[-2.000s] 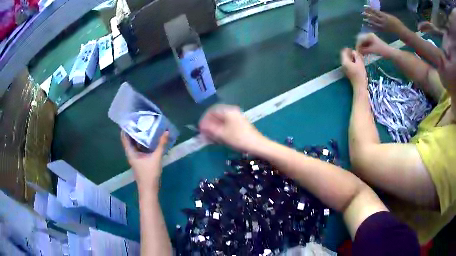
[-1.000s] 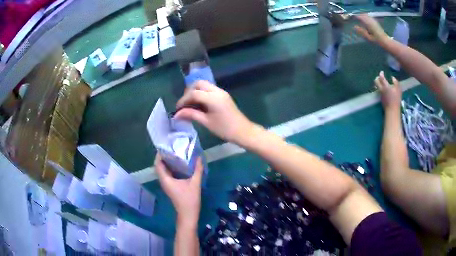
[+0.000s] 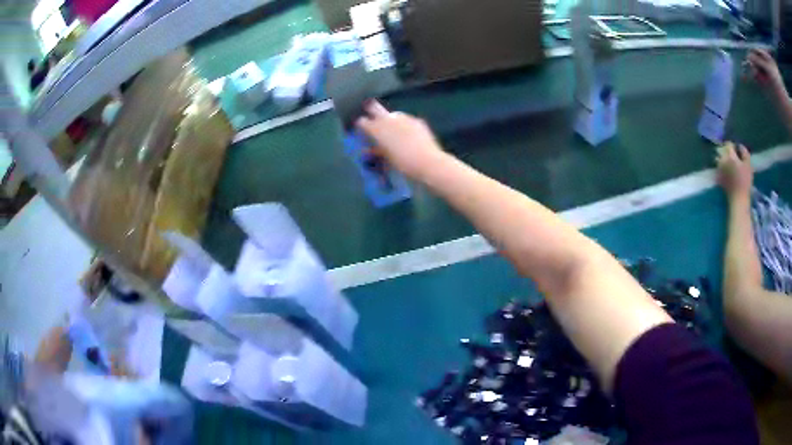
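My right hand (image 3: pixel 395 143) reaches over the belt to the top of an upright, pale blue retail box (image 3: pixel 384 184) with its flap up. The hand covers the box mouth, and its grip is unclear. My left hand cannot be made out for sure. At the lower left, a blurred pale box (image 3: pixel 122 404) and a blurred hand (image 3: pixel 52 352) show, and whose hand it is I cannot tell. A heap of black cables with silver plugs (image 3: pixel 512 374) lies on the green bench. Several open retail boxes (image 3: pixel 300 291) stand grouped left of it.
More upright boxes (image 3: pixel 597 117) stand on the green belt (image 3: pixel 486 130), beyond a pale edge strip (image 3: pixel 434 262). A large brown carton (image 3: pixel 187 187) stands at the left, another (image 3: pixel 473 39) beyond the belt. A neighbour's forearm (image 3: pixel 745 261) is at the right, beside white strips (image 3: pixel 773 230).
The view has swung left. The retail box and left hand seen clearly a second ago have left the middle. My right hand has moved from above that box to the box on the belt.
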